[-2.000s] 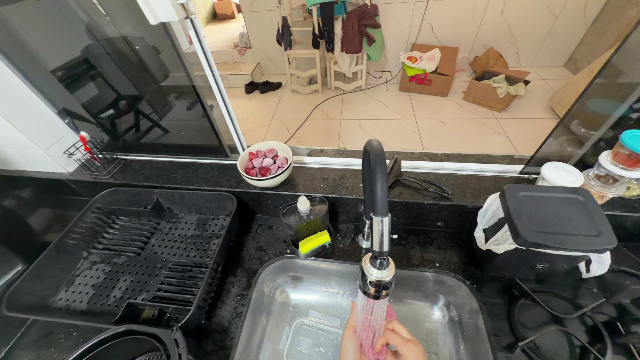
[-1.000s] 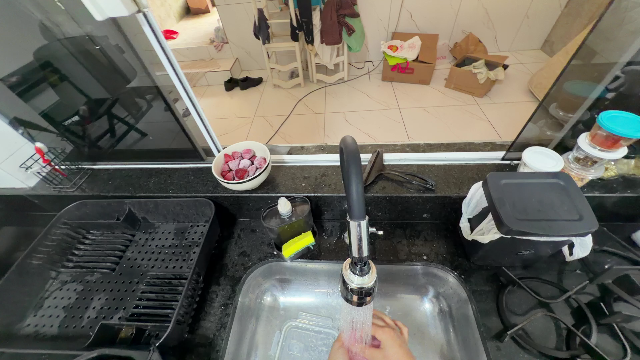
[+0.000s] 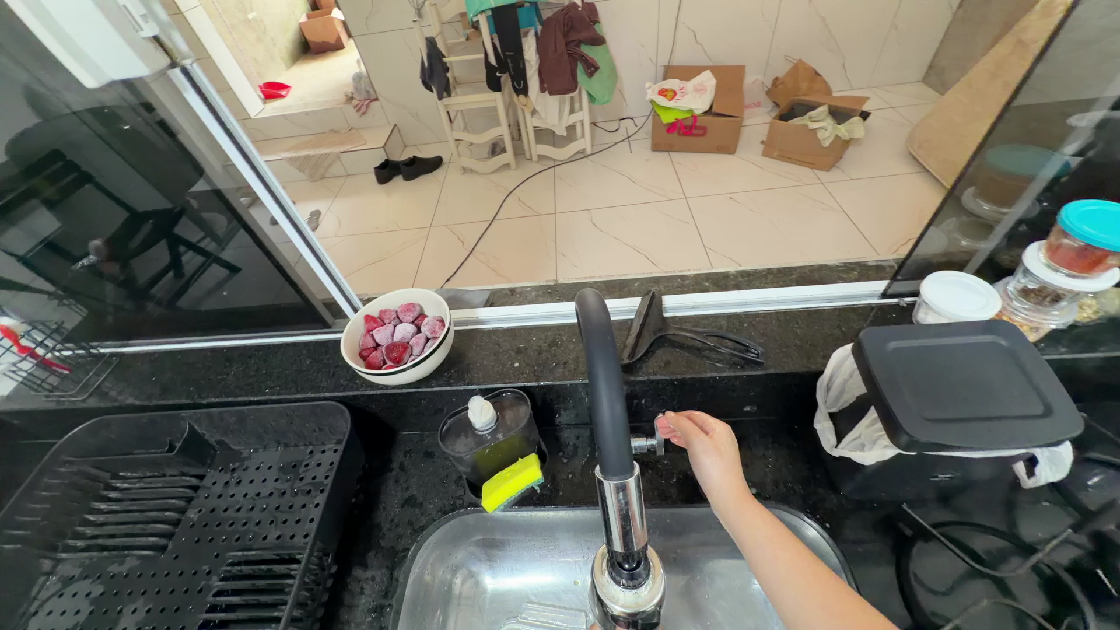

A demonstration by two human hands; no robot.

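My right hand (image 3: 704, 446) reaches across the sink's right side, its fingertips on the small metal handle (image 3: 649, 444) of the faucet (image 3: 604, 394). The faucet's black neck arches over the stainless steel sink (image 3: 516, 542), and its chrome spray head (image 3: 627, 582) points down; no stream of water can be seen. Of my left hand, at most a sliver of skin shows beneath the spray head, too little to judge. Left of the faucet stand a soap dispenser (image 3: 490, 437) and a yellow sponge (image 3: 513, 482). A white bowl of frosted strawberries (image 3: 396, 337) sits on the ledge behind.
A black dish rack (image 3: 175, 525) stands left of the sink. To the right are a lidded black bin (image 3: 967, 385) with a white liner, stove grates (image 3: 980, 560) and stacked food containers (image 3: 1050, 271). A black squeegee (image 3: 682, 337) lies on the windowsill behind the faucet.
Water ran from the spray head over my hands in both earlier frames; no stream shows now. My right hand has moved up from beneath the spray head to the faucet's handle.
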